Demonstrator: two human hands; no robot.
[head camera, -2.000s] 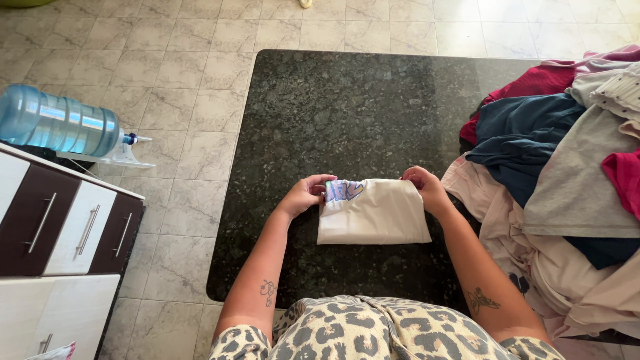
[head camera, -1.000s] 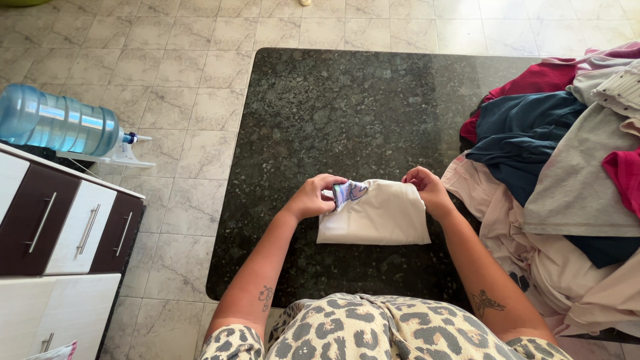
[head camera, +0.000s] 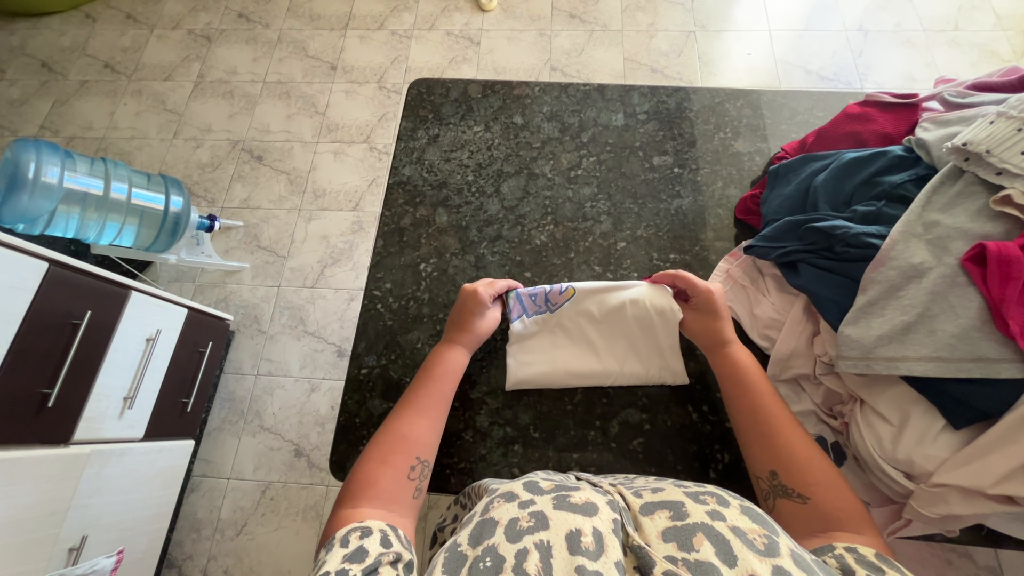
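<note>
A folded white garment (head camera: 596,344) with a blue and purple print near its upper left corner lies on the dark stone tabletop (head camera: 544,176), close to my body. My left hand (head camera: 478,310) pinches its upper left corner between thumb and fingers. At the upper right corner, my right hand (head camera: 698,306) grips the fabric, with its fingertips partly hidden behind the cloth. The garment forms a neat rectangle with its straight lower edge toward me.
A heap of clothes, with a teal garment (head camera: 840,208), a gray one (head camera: 920,296) and pale pink fabric (head camera: 896,432), covers the table's right side. Past the left edge are a tiled floor (head camera: 272,336), a drawer cabinet (head camera: 104,360) and a blue water jug (head camera: 104,196).
My left hand has shifted on the upper left corner, where the fabric was bunched a second ago and now lies flatter with the print showing. My right hand stays at the other corner.
</note>
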